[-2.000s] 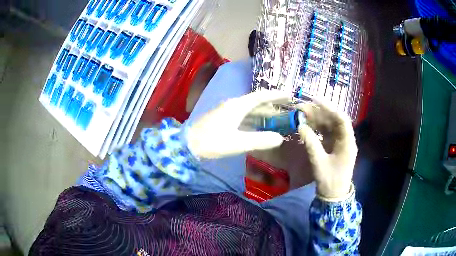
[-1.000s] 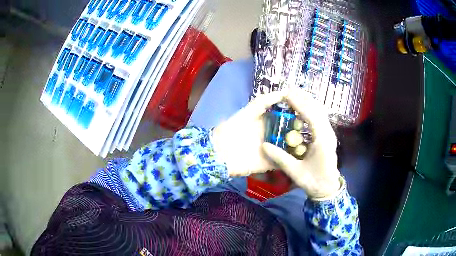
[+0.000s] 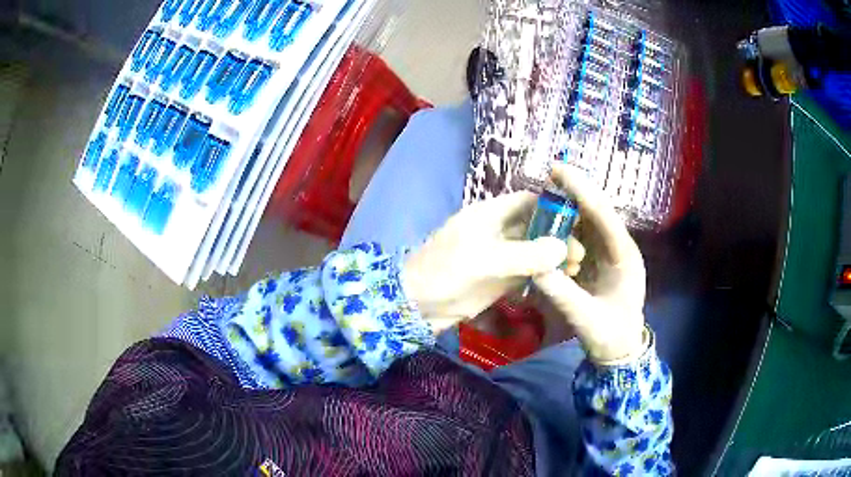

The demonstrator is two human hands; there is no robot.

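Observation:
My gloved left hand [image 3: 476,256] and gloved right hand [image 3: 602,275] meet above the lap, both on one blue housing [image 3: 551,216]. The housing stands tilted between the fingers, with a dark end at the top. Its lower part is hidden by my left thumb and the right fingers. Whether an insert is in it cannot be told. At the upper left, a white foam tray [image 3: 187,228] holds rows of blue housings. Beyond my hands, a clear blister tray [image 3: 611,177] holds two columns of small blue-dark parts.
Red stools stand beside the foam trays [image 3: 331,140] and under the clear tray [image 3: 692,140]. At the right are a green bench [image 3: 807,270], a control box with a red switch [image 3: 843,279] and a black hose with yellow-brass end [image 3: 774,74].
My hands first came together around the housing. Since then the housing has turned more upright, and my left thumb has moved up onto its face.

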